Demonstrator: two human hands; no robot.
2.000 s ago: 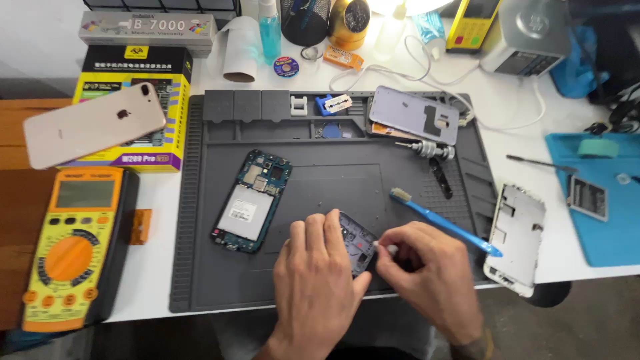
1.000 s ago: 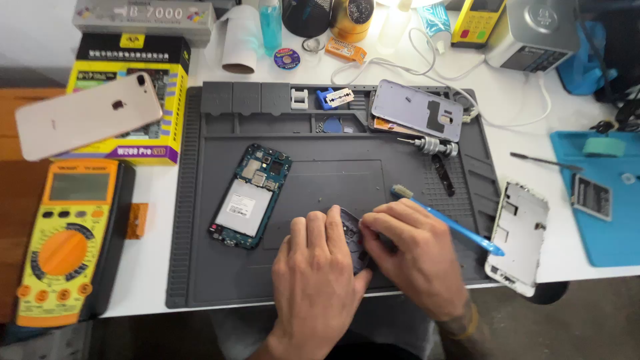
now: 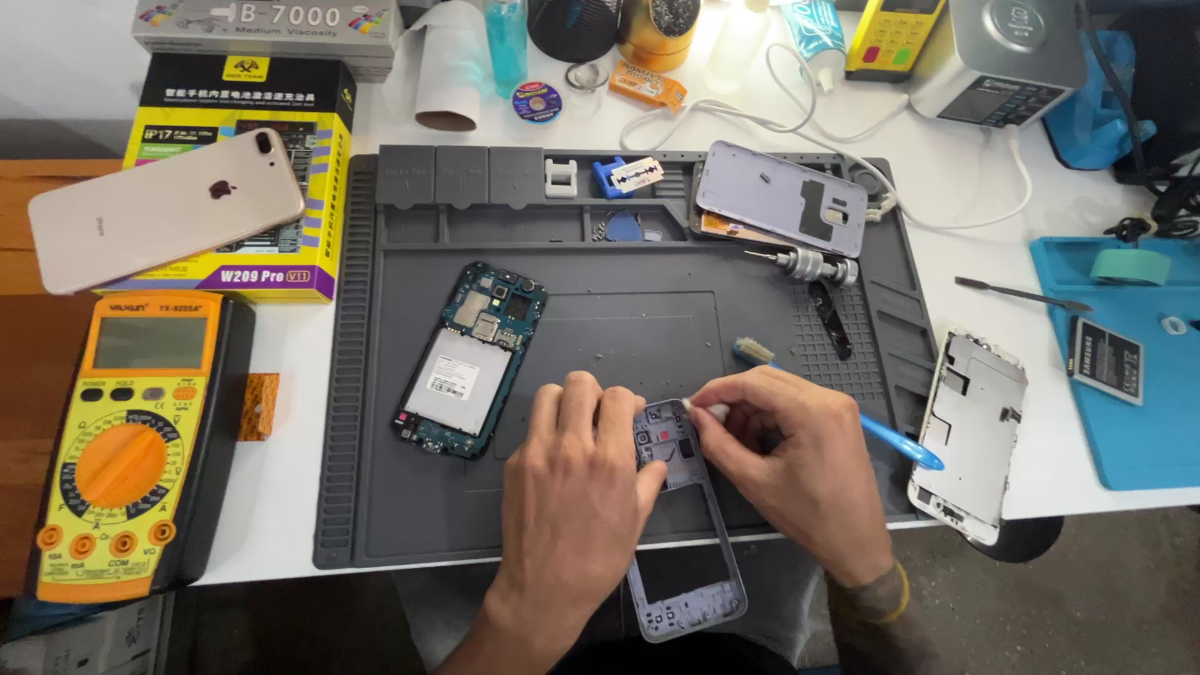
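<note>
My left hand (image 3: 577, 497) holds a lilac plastic phone mid-frame (image 3: 736, 572) by its left side, over the front edge of the grey repair mat (image 3: 600, 328). At the frame's top right corner, my right hand (image 3: 797, 459) pinches a small whitish thing (image 3: 717, 411), too covered by the fingers to name. Left of my hands lies an opened phone (image 3: 469, 361) with its circuit board and battery showing. A blue-handled brush (image 3: 900, 441) lies just beyond and partly behind my right hand. A lilac back cover (image 3: 783, 197) rests at the mat's upper right, near a metal screwdriver (image 3: 806, 265).
A multimeter (image 3: 127, 450) and a pink phone on a yellow box (image 3: 319, 216) stand left. A white phone display assembly (image 3: 970, 436), a metal spudger (image 3: 1022, 293) and a loose battery (image 3: 1106, 361) lie right. A razor blade (image 3: 637, 175) sits at the mat's back; a white cable (image 3: 966, 225) crosses behind.
The phone mid-frame, mostly covered by my hands before, now shows almost its full length, its lower end past the mat's front edge. My right hand stays at its upper right side.
</note>
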